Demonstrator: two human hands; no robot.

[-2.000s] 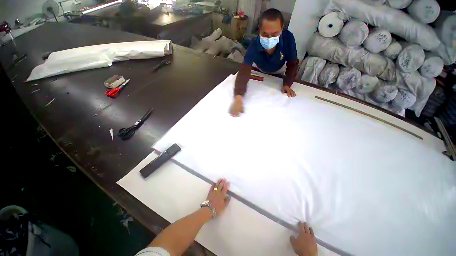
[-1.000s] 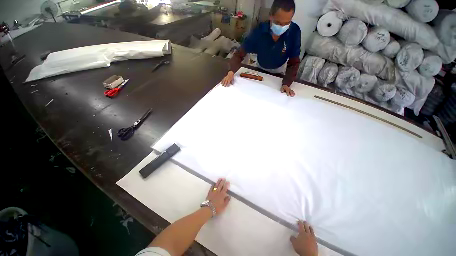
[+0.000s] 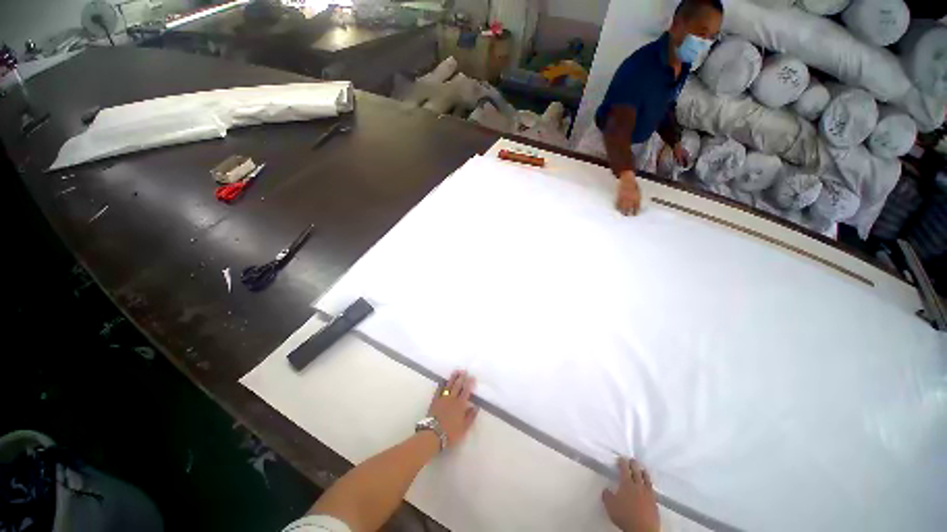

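A wide white fabric ply (image 3: 582, 312) covers the table, with small creases near my right hand. Its greyish near edge (image 3: 540, 441) runs over off-white underlay paper (image 3: 363, 416). My left hand (image 3: 454, 410) lies on that edge, fingers forward, with a ring and a wristwatch. My right hand (image 3: 631, 499) rests on the edge further right, cut close to the bottom of the picture; its fingertips touch the fabric. Whether either hand pinches the fabric cannot be told. A black bar weight (image 3: 330, 334) lies across the near left corner of the fabric.
Black-handled shears (image 3: 276, 260), red-handled scissors (image 3: 240, 184) and a small box (image 3: 235, 169) lie on the dark table. A folded white bundle (image 3: 208, 114) lies beyond. A person (image 3: 644, 104) reaches onto the far edge, near an orange-brown block (image 3: 521, 158) and a long strip (image 3: 763, 239).
The other person has moved right along the far edge, from the far corner, and one hand now touches the fabric near the long strip. My hands have stayed in place.
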